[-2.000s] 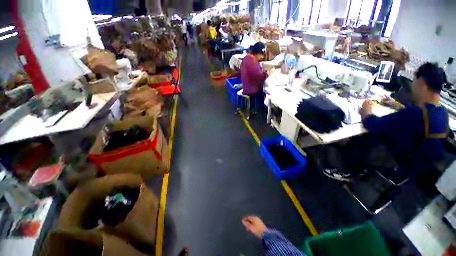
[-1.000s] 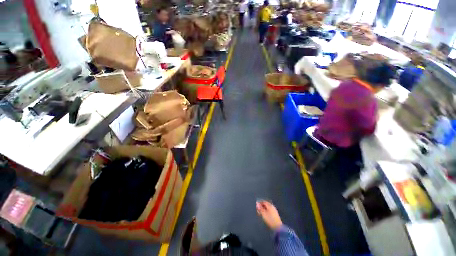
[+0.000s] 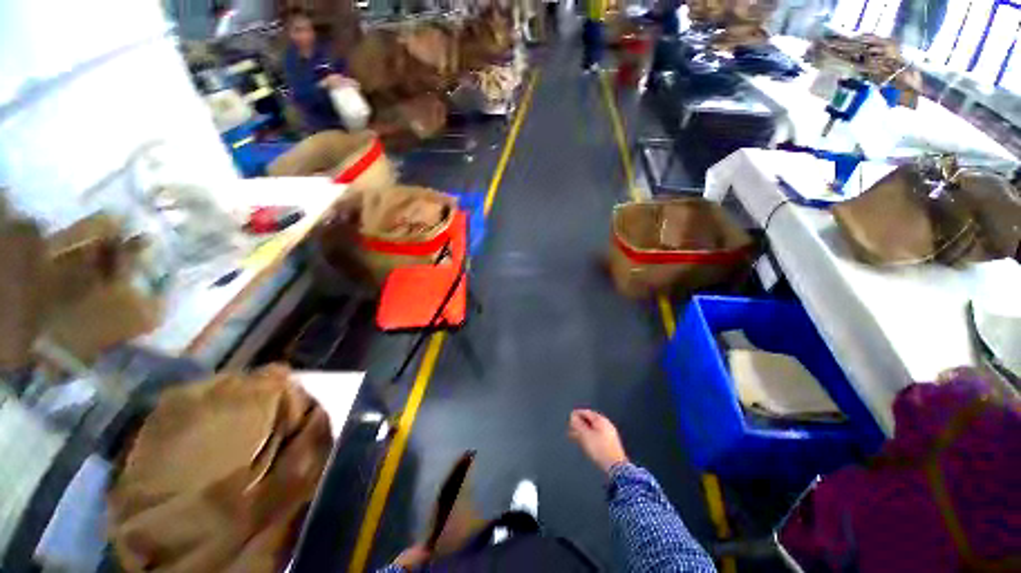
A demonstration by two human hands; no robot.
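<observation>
My left hand (image 3: 412,556) is low in the picture, mostly cut off by the bottom edge. It holds a brown bag piece (image 3: 451,498) by its edge, seen nearly edge-on with a dark rim; its lower part is blurred. My right hand (image 3: 597,437) is in front of me over the grey floor, in a checked dark sleeve. Its fingers are loosely curled and nothing shows in it.
Brown bags (image 3: 224,465) are stacked on a low stand at left, near a red-orange chair (image 3: 423,298). At right are a blue crate (image 3: 717,420), a carton (image 3: 680,255) and a seated person in purple (image 3: 912,492). Yellow lines edge the grey aisle (image 3: 532,302). Another person stands far left.
The view has moved forward along the aisle; chair, bag stack, blue crate and purple-clad person are nearer. My left hand has come into view with the brown piece. My right hand stays in front.
</observation>
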